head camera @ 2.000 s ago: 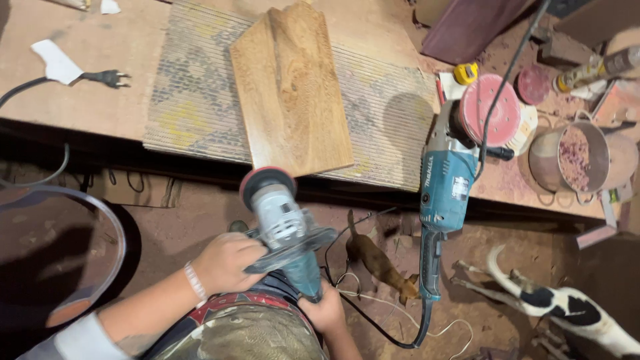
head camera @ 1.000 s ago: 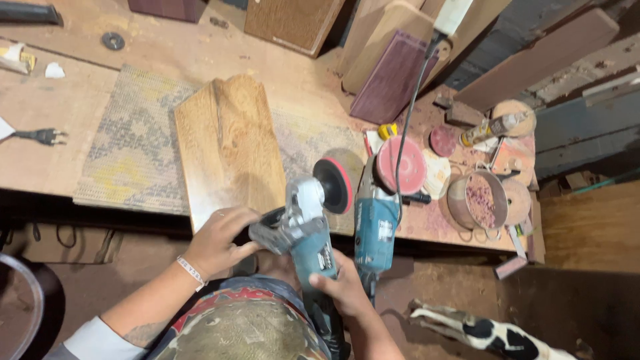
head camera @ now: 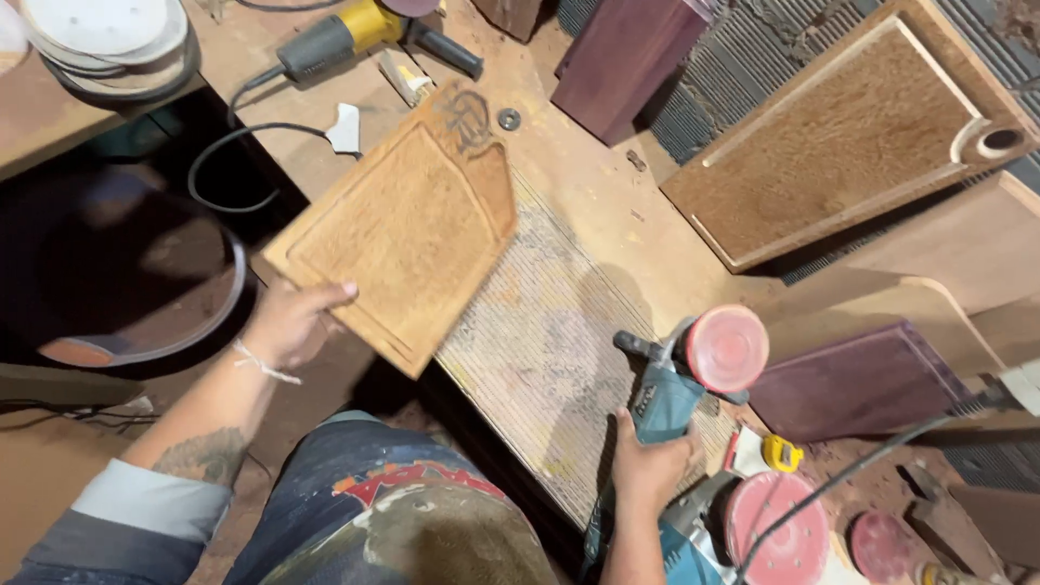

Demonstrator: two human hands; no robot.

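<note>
My left hand [head camera: 296,317] grips the near left corner of a wooden cutting board [head camera: 398,236], thumb on its upper face. The board is tilted over the bench; it has a routed groove and a dark carved mark at its far end. My right hand [head camera: 654,463] is closed around the body of a teal angle grinder [head camera: 668,398], whose red round sanding pad [head camera: 727,348] faces up. The grinder is over the right part of a ribbed mat [head camera: 544,349]. A second teal power tool [head camera: 691,544] with a red perforated pad lies just beyond my right hand.
A yellow and black grinder [head camera: 341,41] lies at the far left of the bench beside a cord. Sanding discs [head camera: 114,41] are stacked at the upper left. Wooden boards [head camera: 837,138] lean on the right. A yellow tape measure [head camera: 782,453] and a hanging cable [head camera: 861,463] are at lower right.
My left hand has left the grinder and taken hold of the board, which is lifted off the mat with its grooved face showing. The grinder remains in my right hand. The view has swung left.
</note>
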